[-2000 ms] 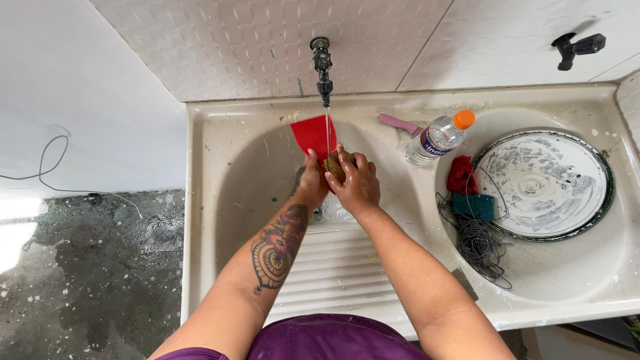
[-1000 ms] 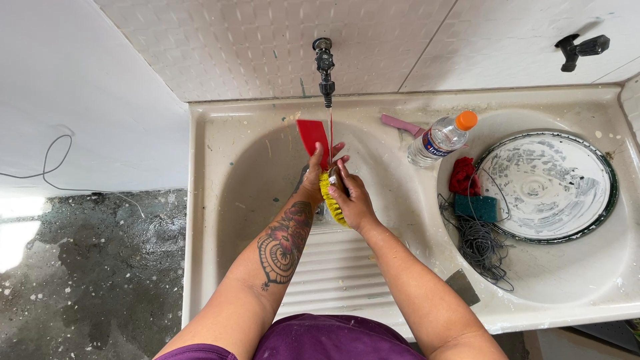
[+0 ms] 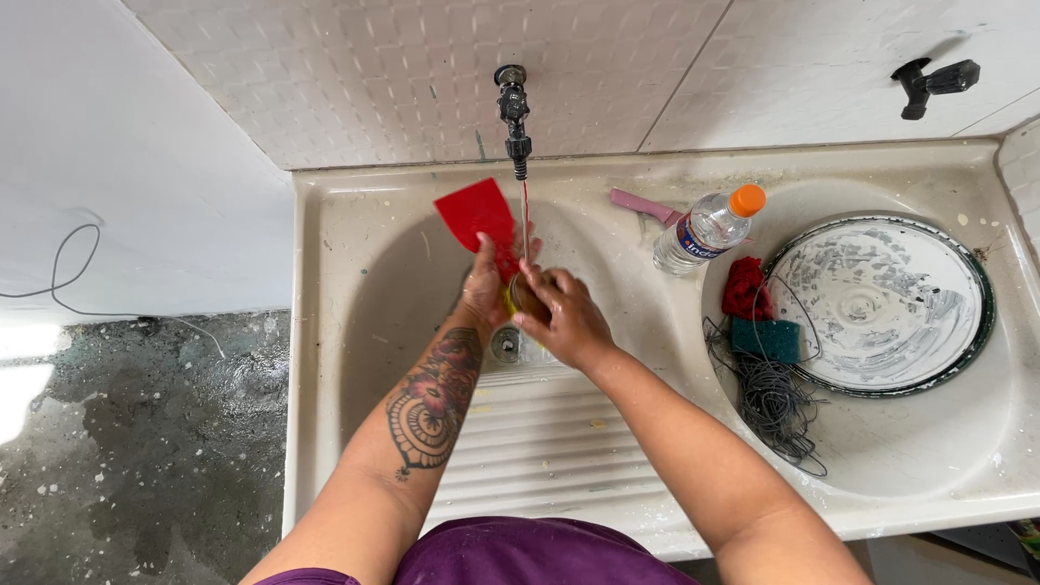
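Over the left basin of the sink (image 3: 313, 366), my left hand (image 3: 485, 284) grips a red flat plastic scraper (image 3: 478, 213), its broad blade pointing up and to the left. My right hand (image 3: 569, 317) is closed on a scrub brush (image 3: 530, 297) with a brown back and yellow bristles, which is against the lower part of the red scraper. A thin stream of water falls from the black tap (image 3: 517, 122) onto both hands. The brush is blurred and partly hidden by my fingers. The drain (image 3: 505, 344) shows just below my hands.
A clear plastic bottle (image 3: 691, 244) with an orange cap stands between the basins, beside a pink-handled knife (image 3: 643, 205). The right basin holds a paint-smeared round lid (image 3: 881, 305), a red cloth (image 3: 746, 289), a green scouring pad (image 3: 765, 340) and tangled grey wire (image 3: 776, 406). A second tap (image 3: 934, 85) is on the wall.
The yellow bristles, plainly visible a second ago, are now mostly hidden between my hands. The red scraper's blade has tilted further left and shows more of its face.
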